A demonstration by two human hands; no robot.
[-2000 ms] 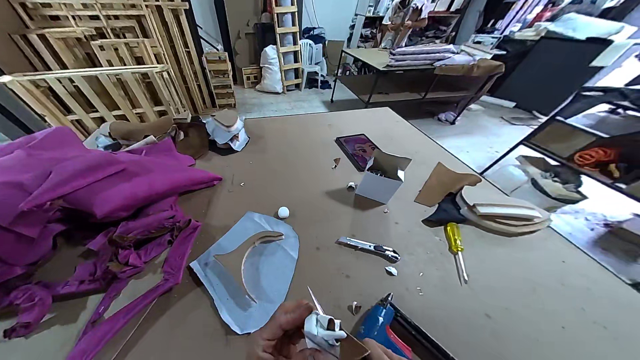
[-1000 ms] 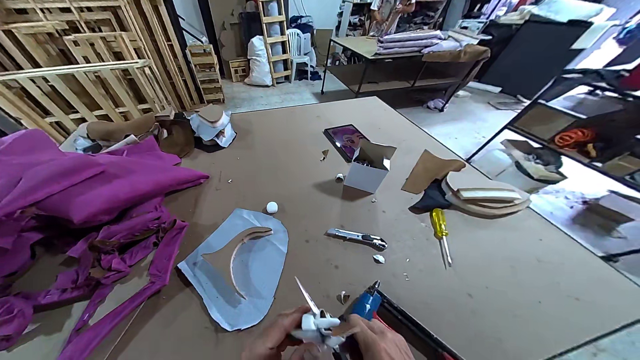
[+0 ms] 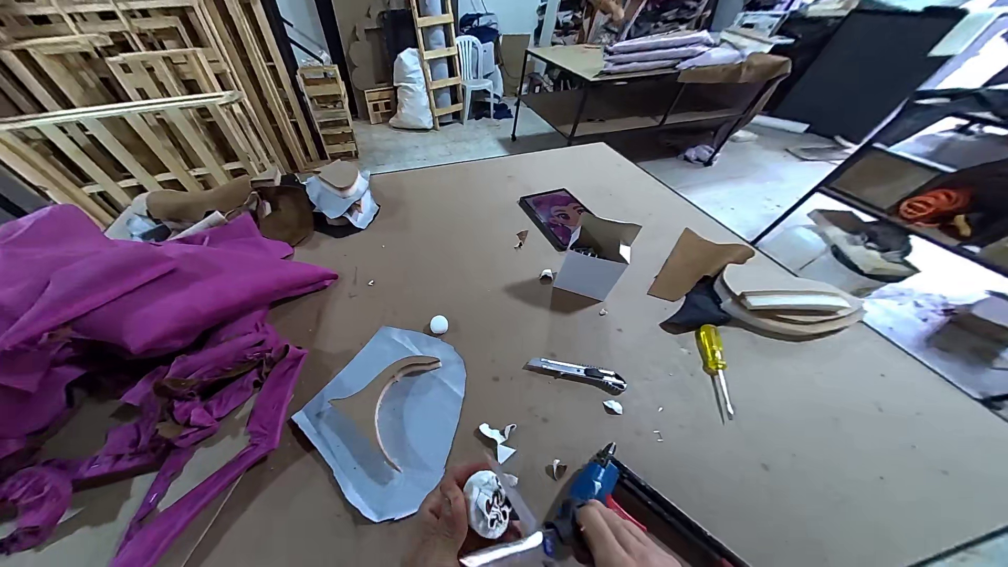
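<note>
My left hand (image 3: 445, 520), at the bottom edge, holds a round white piece with black markings (image 3: 488, 504). My right hand (image 3: 618, 539) is closed on a dark-handled tool with a shiny metal blade (image 3: 504, 550), which lies just below the round piece. Beside my right hand is a blue and red tool (image 3: 594, 480) with a dark pointed tip, next to a long black-edged object. Torn white scraps (image 3: 500, 441) lie above my left hand. To the left, a curved thin strip (image 3: 382, 409) rests on a pale blue sheet (image 3: 425, 394).
A snap-off utility knife (image 3: 575, 372), a yellow-handled screwdriver (image 3: 713, 354), an open small box (image 3: 591, 272), a framed picture (image 3: 555, 216) and a white ball (image 3: 439, 324) lie on the table. Purple fabric (image 3: 157, 283) covers the left side; padded pieces (image 3: 787, 303) sit at right.
White scraps now lie on the table above my left hand. The white piece in my left hand now shows its round, marked face. The pointed blade no longer points upward between my hands.
</note>
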